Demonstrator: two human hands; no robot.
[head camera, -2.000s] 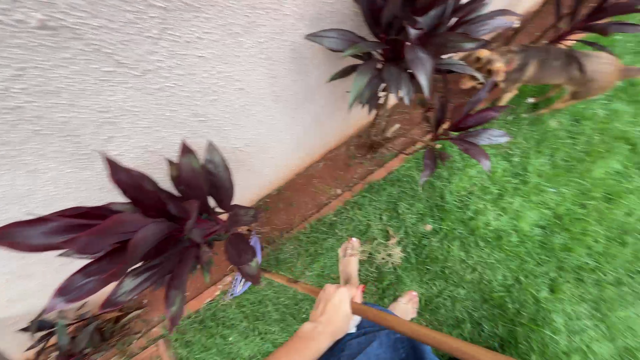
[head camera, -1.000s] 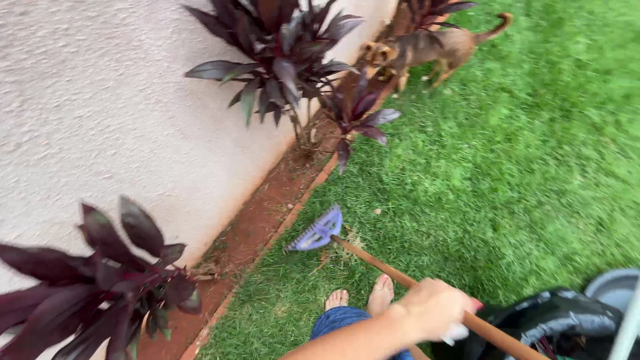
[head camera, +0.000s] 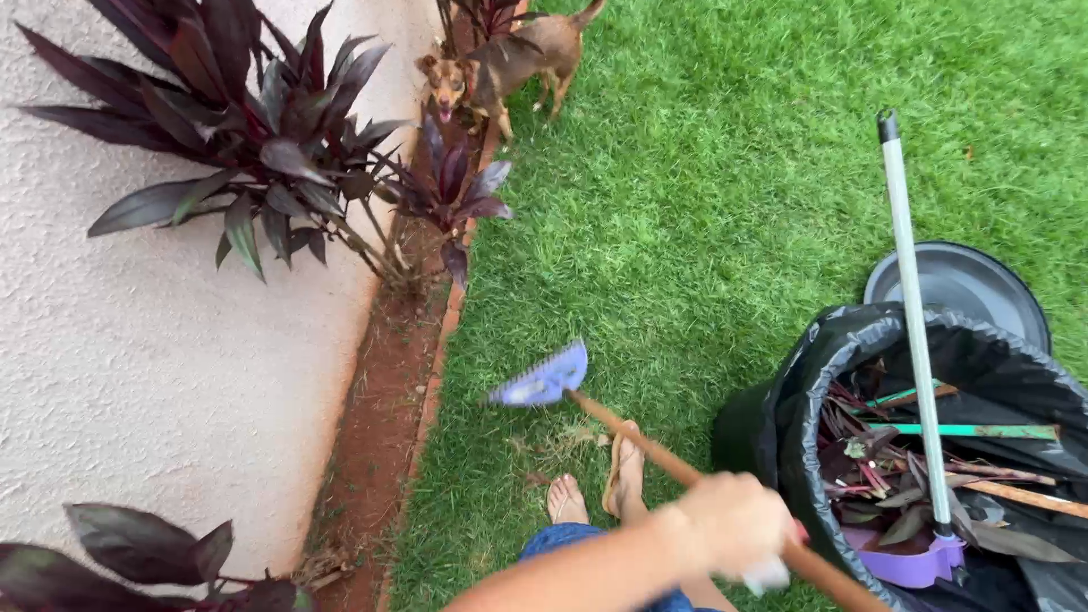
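Note:
My left hand (head camera: 735, 518) is closed around the wooden handle (head camera: 646, 446) of a rake, its forearm reaching in from the bottom edge. A small white item, too blurred to name, shows below the fingers. The purple plastic rake head (head camera: 544, 378) lies on the grass, just beyond my sandalled feet (head camera: 568, 500), with its teeth turned up and left. Dry clippings (head camera: 557, 446) lie between the head and the feet. My right hand is out of view.
At right stands a bin lined with a black bag (head camera: 795, 399), holding cut leaves, sticks and a long-handled purple tool (head camera: 909, 561). A grey lid (head camera: 977, 285) lies behind. Left are a brick edging (head camera: 438, 365), dark-leaved plants (head camera: 280, 153), a wall (head camera: 170, 357) and a dog (head camera: 518, 59).
The rake head was by the soil bed two seconds ago and is now out on the grass. The dog has turned its head toward me. The view has shifted, bringing in the bin.

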